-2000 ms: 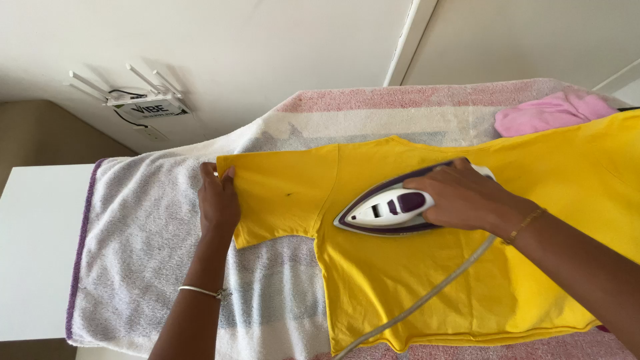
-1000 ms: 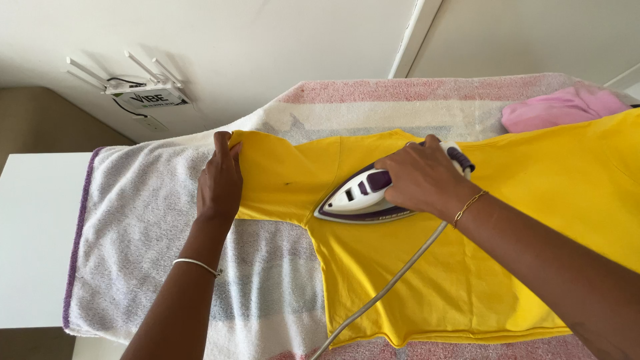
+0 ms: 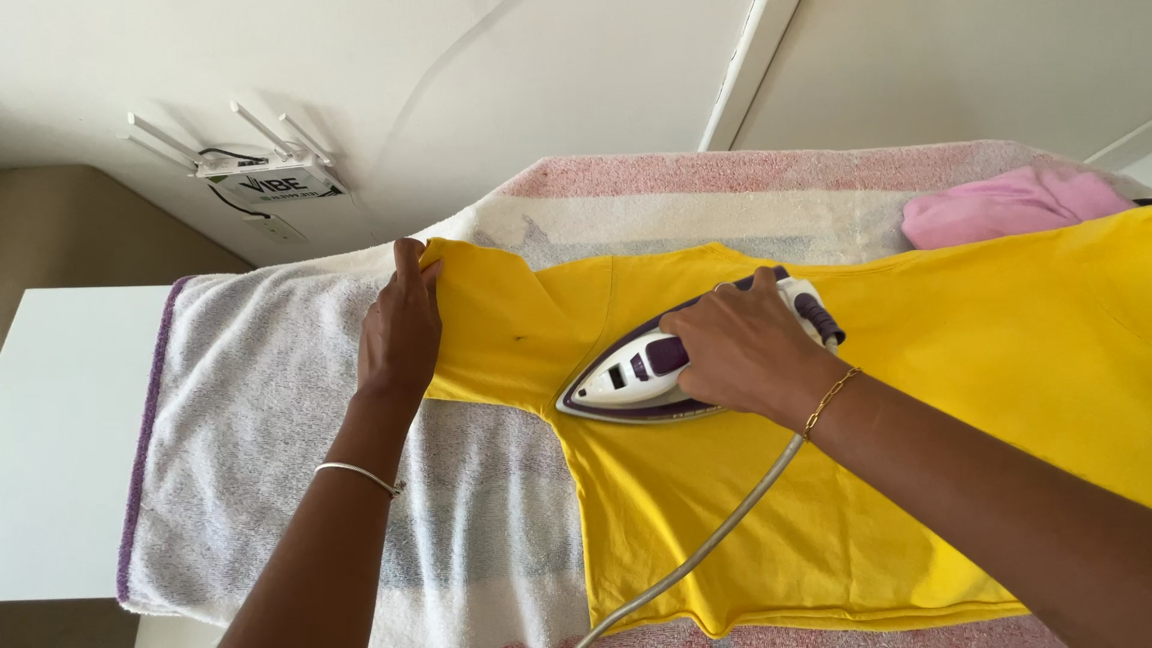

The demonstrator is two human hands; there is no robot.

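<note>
A yellow T-shirt lies spread over a striped towel. My left hand pinches the hem corner of its sleeve, at the far edge. A small dark mark shows on the sleeve. My right hand is wrapped around the handle of a white and purple steam iron. The iron's tip points left and lies near the underarm, where the sleeve meets the body. Its soleplate is hidden against the shirt. From the iron's heel a grey cord runs down across the shirt to the bottom edge of the view.
A bundle of pink cloth rests on the towel at the upper right. On the wall at upper left is a white router with several antennas, plugged into an outlet. A white surface shows beyond the towel's purple edge.
Over the two seconds, the iron in my right hand has moved a little left and toward the underarm. My left hand still holds the sleeve hem, now at its far corner.
</note>
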